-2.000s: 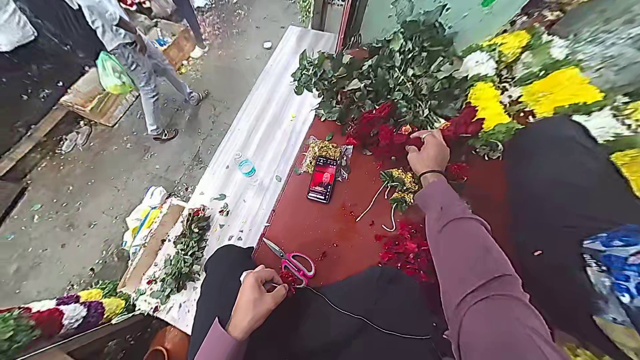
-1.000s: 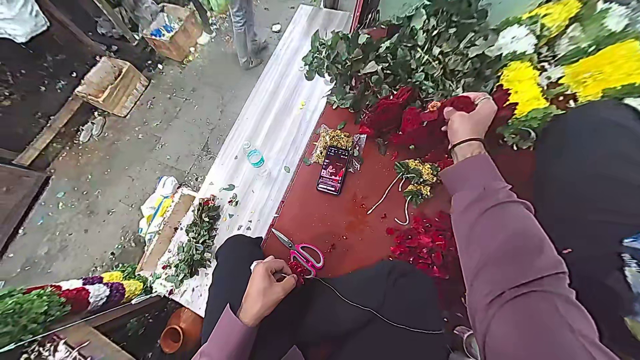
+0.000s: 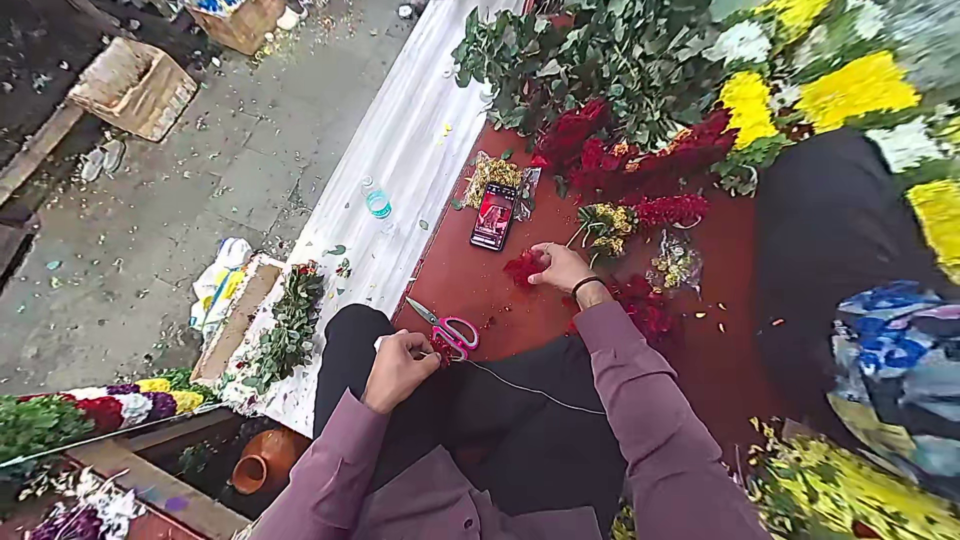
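My right hand [image 3: 562, 266] pinches a small bunch of red flowers [image 3: 525, 268] above the red-brown platform [image 3: 442, 292], just below a smartphone [image 3: 493, 216]. Over my knee, my left hand [image 3: 401, 367] has its fingers pinched on the end of a short red flower string [image 3: 444, 349]. A thin white thread [image 3: 536, 390] runs from there across my lap. Pink-handled scissors [image 3: 456, 333] lie beside the left hand, blades pointing up-left. Red flowers are heaped [image 3: 645, 307] beside my right wrist and in a larger pile [image 3: 577, 142] below green leafy stems [image 3: 615, 60].
A bottle [image 3: 377, 201] lies on the white cloth [image 3: 360, 247] at the left. Yellow and white flowers [image 3: 855, 90] fill the upper right. Another person's dark-clothed leg [image 3: 817, 225] is at the right. A clay pot [image 3: 266, 461] and wooden boxes [image 3: 131, 86] are at the left.
My right hand has moved from the large red pile down and left, toward my left hand, with red flowers in its fingers. My left hand stays near the scissors. The person walking at upper left has left view.
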